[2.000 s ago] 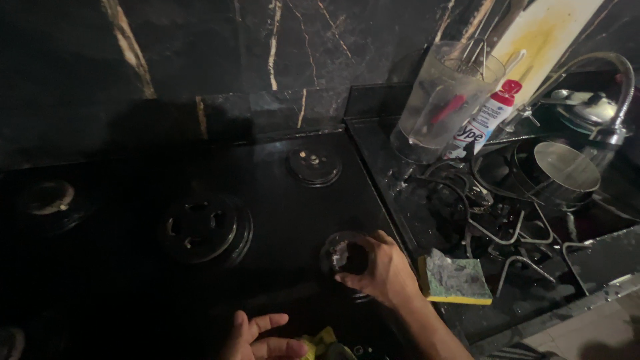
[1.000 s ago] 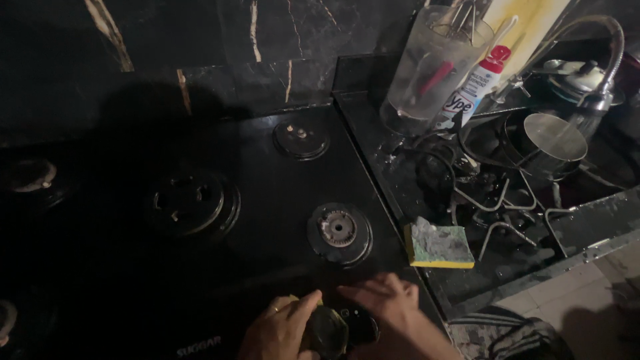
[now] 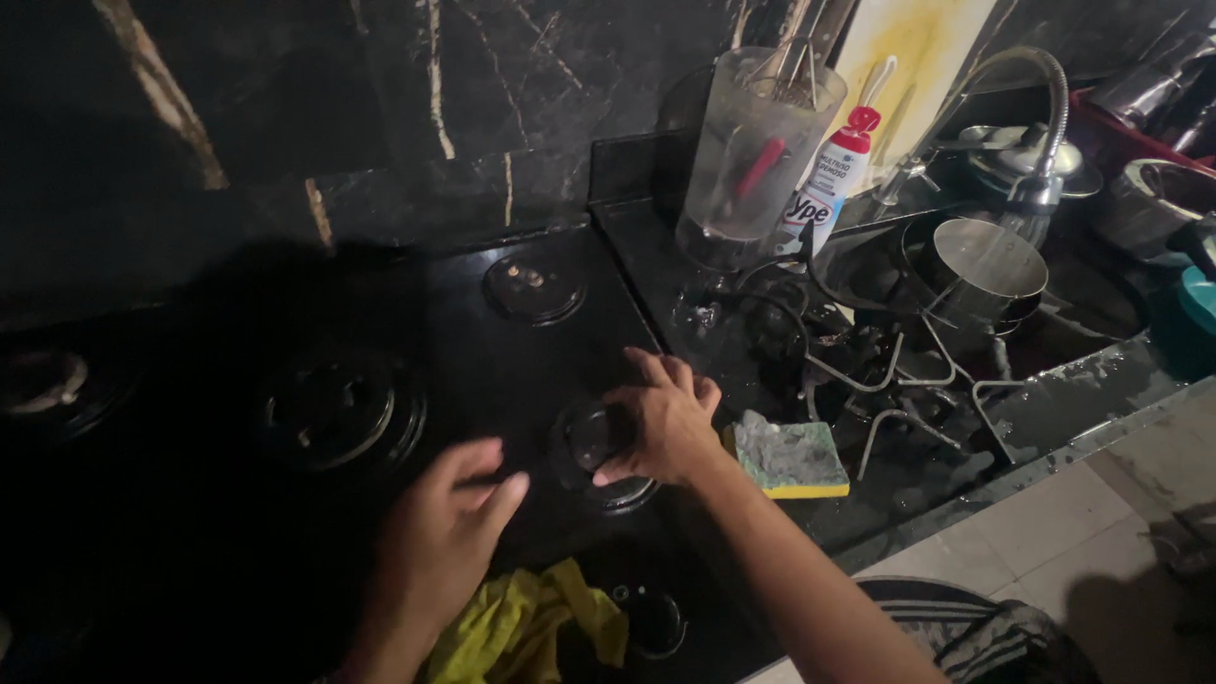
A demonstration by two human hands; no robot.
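Observation:
On the black glass cooktop point(image 3: 456, 608), my right hand point(image 3: 665, 413) grips a round black burner cap point(image 3: 598, 437) at its right edge, the cap lying over the front right burner. My left hand point(image 3: 456, 532) hovers just left of that burner, fingers apart, holding nothing. Below and between the hands lies a crumpled yellow cloth point(image 3: 532, 622), beside a black control knob point(image 3: 655, 622). Other burners are at the back right point(image 3: 535, 288) and the middle left point(image 3: 332, 410). Right of my right hand rests a yellow and green sponge point(image 3: 793, 461) with grey grime on top.
Wire pan supports point(image 3: 893, 370) lie on the wet counter by the sink. A metal pot point(image 3: 993, 261) stands under the flexible faucet point(image 3: 1040, 185). Behind are a clear plastic pitcher point(image 3: 750, 161) with utensils and a red-capped Ype cleaner bottle point(image 3: 826, 195). A dark marbled wall rises behind the cooktop.
One second ago both hands were together near the front edge and the front right burner was uncovered. Now my right hand is at that burner with the cap on it, and my left hand is apart.

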